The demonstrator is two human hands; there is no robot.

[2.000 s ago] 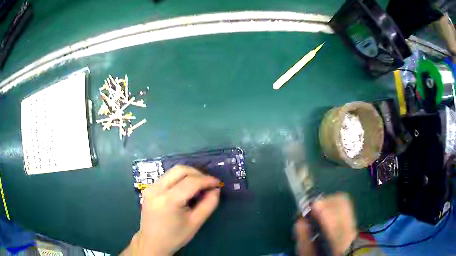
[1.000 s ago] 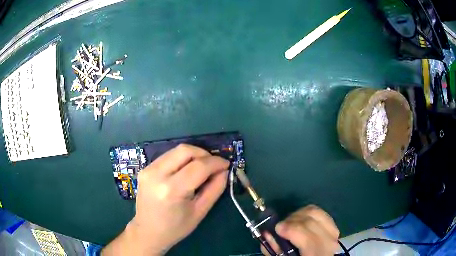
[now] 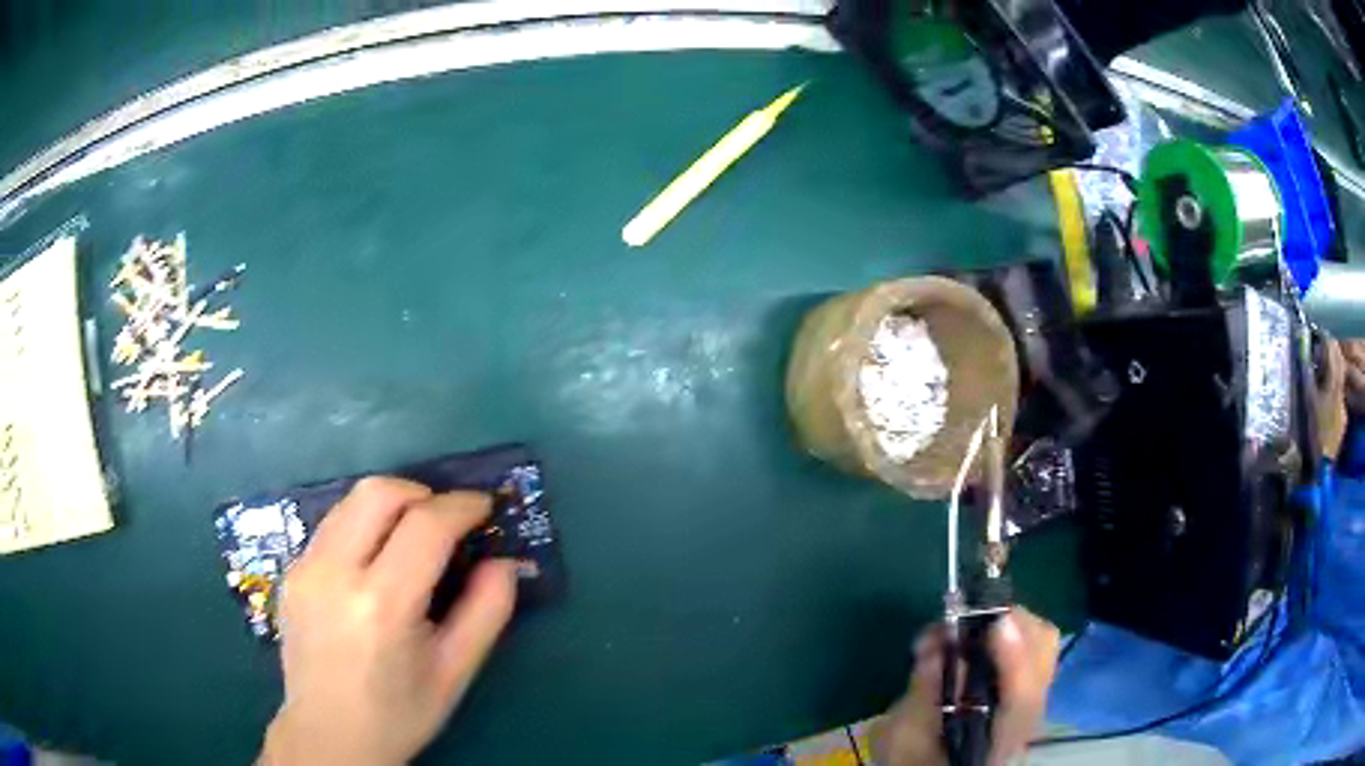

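Observation:
A dark phone assembly (image 3: 542, 509) lies on the green mat at the lower left, a circuit board and orange flex at its left end. My left hand (image 3: 382, 599) is over its middle, fingers curled and fingertips near its right end. Whether they pinch a small part is hidden. My right hand (image 3: 973, 681) grips the black handle of a soldering iron (image 3: 996, 557), held upright at the lower right. Its tip and thin curved silver tube are at the right inner side of a round brown tip-cleaning pot (image 3: 831, 382) with whitish filling.
Yellow-white tweezers (image 3: 704, 177) lie at upper centre. Short white sticks (image 3: 162, 337) are piled at left, beside a cream component sheet (image 3: 45, 404). At right are a black box (image 3: 1183, 464), a green-rimmed wire reel (image 3: 1190, 210) and a black fan (image 3: 981, 83). Another person's hand (image 3: 1335, 397) shows at the right edge.
The soldering iron has moved from the phone's right end to the pot. My left hand has stayed over the phone. The camera view has shifted to the right.

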